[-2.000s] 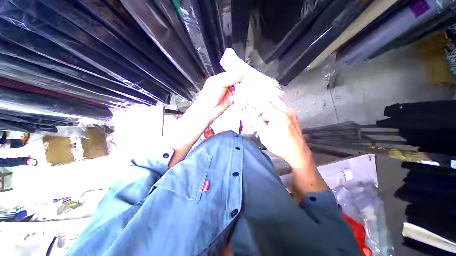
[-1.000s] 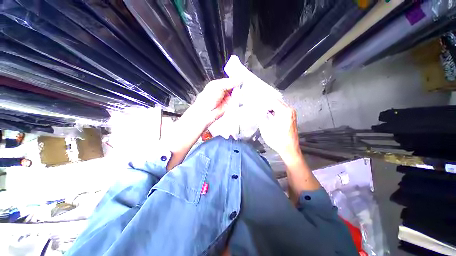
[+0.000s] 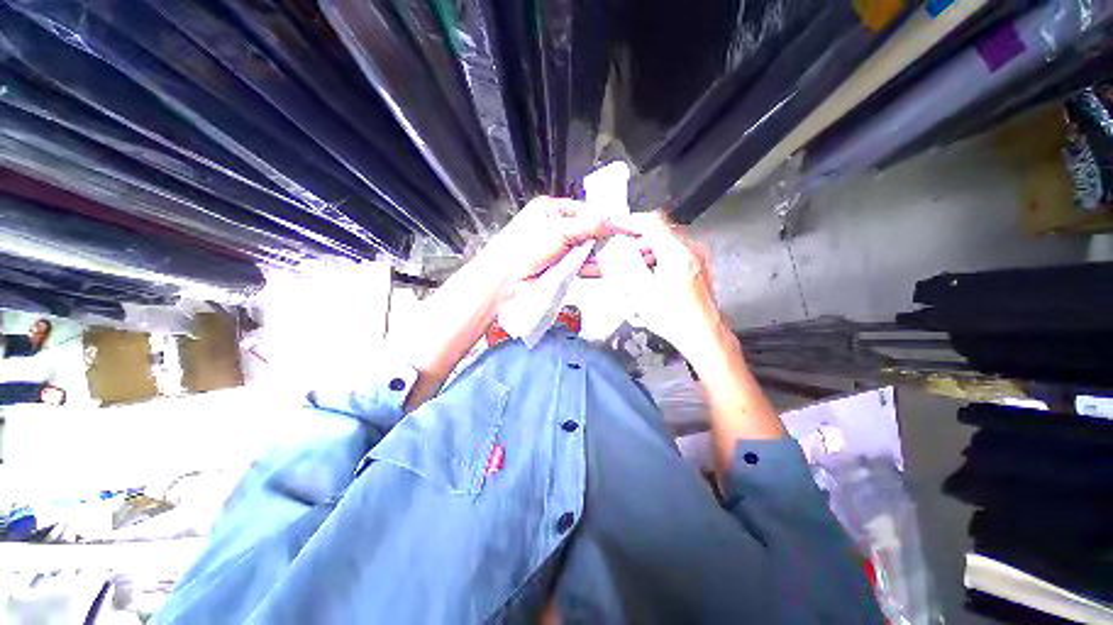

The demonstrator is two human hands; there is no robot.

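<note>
White paper tags (image 3: 607, 186) are held between my two hands at chest height, in front of the blue shirt. One end sticks up above the fingertips and a pale strip hangs down below them towards the shirt. My left hand (image 3: 537, 244) pinches them from the left. My right hand (image 3: 659, 269) grips them from the right, with its fingers curled. Both hands are bare and overexposed, so single fingers and any print on the tags cannot be made out.
Dark plastic-covered garments (image 3: 244, 134) hang close ahead and to the left. Pale covers (image 3: 940, 86) hang at the upper right. Black garments (image 3: 1025, 317) are at the right. Brown cartons (image 3: 122, 366) and a person's arm (image 3: 25, 393) are at far left. A plastic-wrapped bundle (image 3: 879, 525) is at lower right.
The wide white bunch is no longer spread over my right hand. The hands have come closer together, the upper end of the tags has moved down and right, and a strip now hangs below.
</note>
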